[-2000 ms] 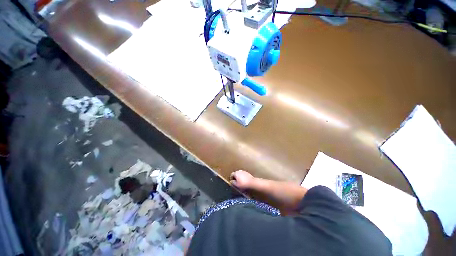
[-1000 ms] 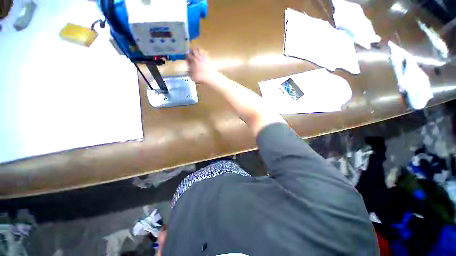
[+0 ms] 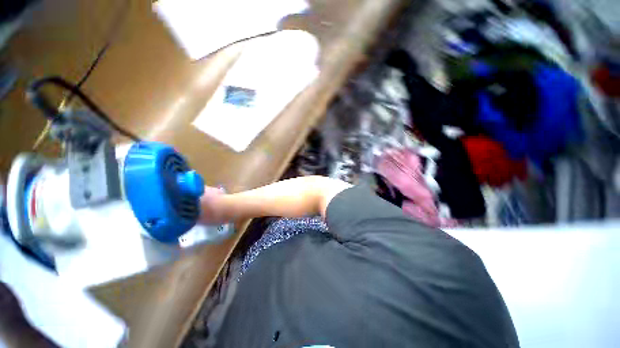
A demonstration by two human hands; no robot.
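Note:
The cloth cutting machine (image 3: 102,224), with a white housing and a round blue motor (image 3: 160,190), stands at the left, blurred. My right hand (image 3: 214,206) is beside the motor's knob, where the machine's handle sits, and appears closed on it; the motor partly hides the fingers. Part of the silver base plate (image 3: 207,234) shows below the hand. White paper-topped lay (image 3: 61,306) shows at the lower left. I cannot make out my left hand.
A cut white piece (image 3: 279,75) bears a small dark box (image 3: 239,96); another white stack (image 3: 217,24) lies beyond it. A black cable runs at upper left. Coloured cloth (image 3: 530,122) lies past the table edge. A dark blurred shape cuts into the lower left corner.
The view has swung round to the right, so the machine now shows at far left and the floor cloth fills the right. My right hand has gone from the table edge to the machine.

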